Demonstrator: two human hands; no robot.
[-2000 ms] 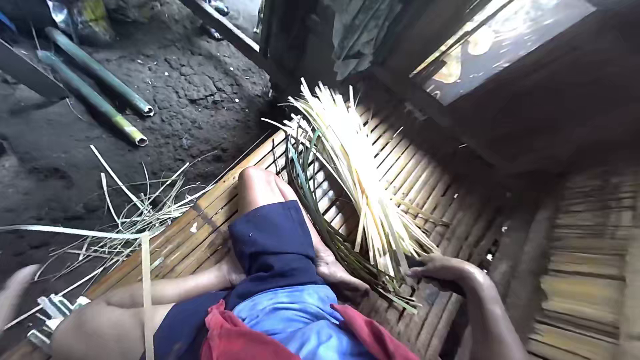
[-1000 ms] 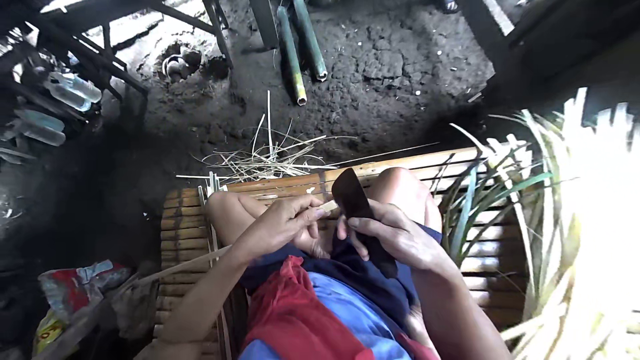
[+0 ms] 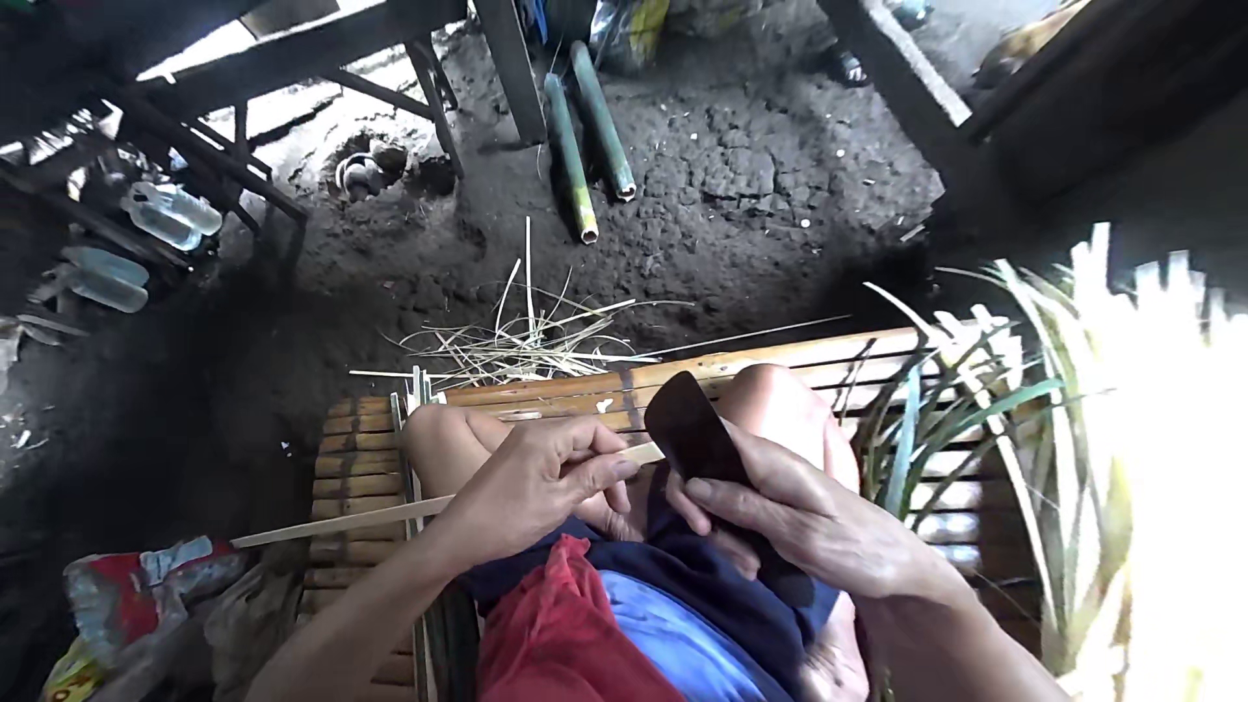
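My left hand (image 3: 546, 478) grips a pale, flat bamboo strip (image 3: 341, 524); its long part trails out to the lower left past my wrist, its short end sticks out between thumb and fingers. My right hand (image 3: 780, 507) is closed around a dark, broad-bladed knife (image 3: 694, 429), blade pointing up and left, its edge at the strip's end. Both hands are over my lap. More narrow strips (image 3: 417, 388) lie on the slatted bamboo bench (image 3: 565, 395) by my left knee. At the right, a large bundle of split strips (image 3: 1082, 409), green and pale, rests on the bench.
Thin shavings (image 3: 536, 346) lie in a tangle on the dirt floor beyond the bench. Two green bamboo poles (image 3: 570, 161) lie farther off. Clear plastic bottles (image 3: 166, 216) are at the left, plastic bags (image 3: 136, 595) at the lower left, and wooden posts and beams (image 3: 512, 68) stand ahead.
Two seconds ago my right hand was by the strip bundle and my left was at the far left. Since then both have come together over my lap with knife and strip. The view has turned left.
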